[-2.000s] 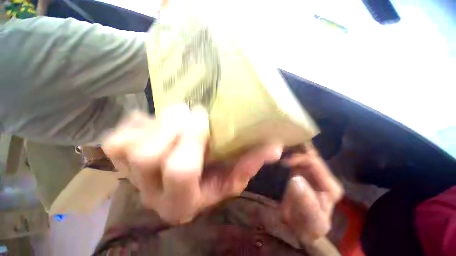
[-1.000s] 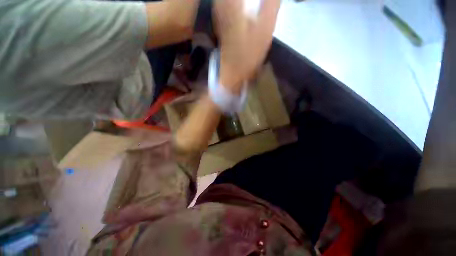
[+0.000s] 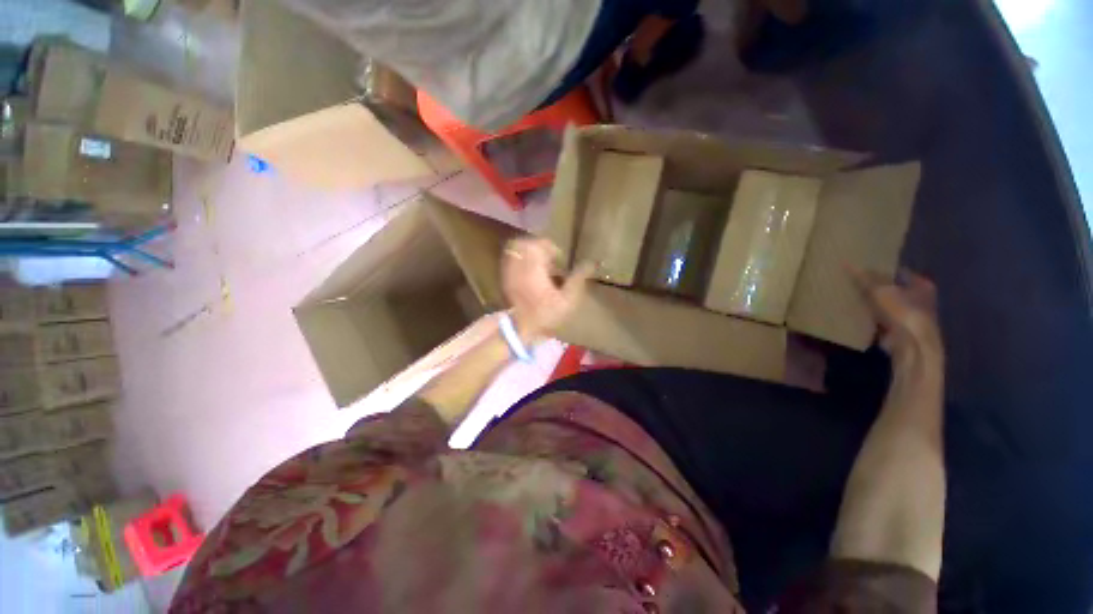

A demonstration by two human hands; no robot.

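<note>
An open master carton (image 3: 671, 324) lies before my lap with its flaps spread. Inside it are inner cartons in a row: one at the left (image 3: 621, 216), one lower in the middle (image 3: 689, 246) and one at the right (image 3: 764, 240), with shiny clear tape on the middle and right ones. My left hand (image 3: 539, 288) is at the carton's left near corner, gripping its edge or flap. My right hand (image 3: 899, 309) holds the right flap at its lower outer corner.
An empty open carton (image 3: 390, 306) stands on the floor at my left, another (image 3: 306, 90) beyond it. An orange-red stool (image 3: 515, 150) is beside a person's leg (image 3: 479, 54). Stacked cartons (image 3: 60, 384), blue metal tubes (image 3: 102, 246) and a red stool (image 3: 163, 536) are far left. A table edge (image 3: 1055, 156) curves along the right.
The view has turned down to the floor and the master carton. My hands, raised near the table before, are now down on the carton. The yellowish carton held two seconds ago is gone from my hands.
</note>
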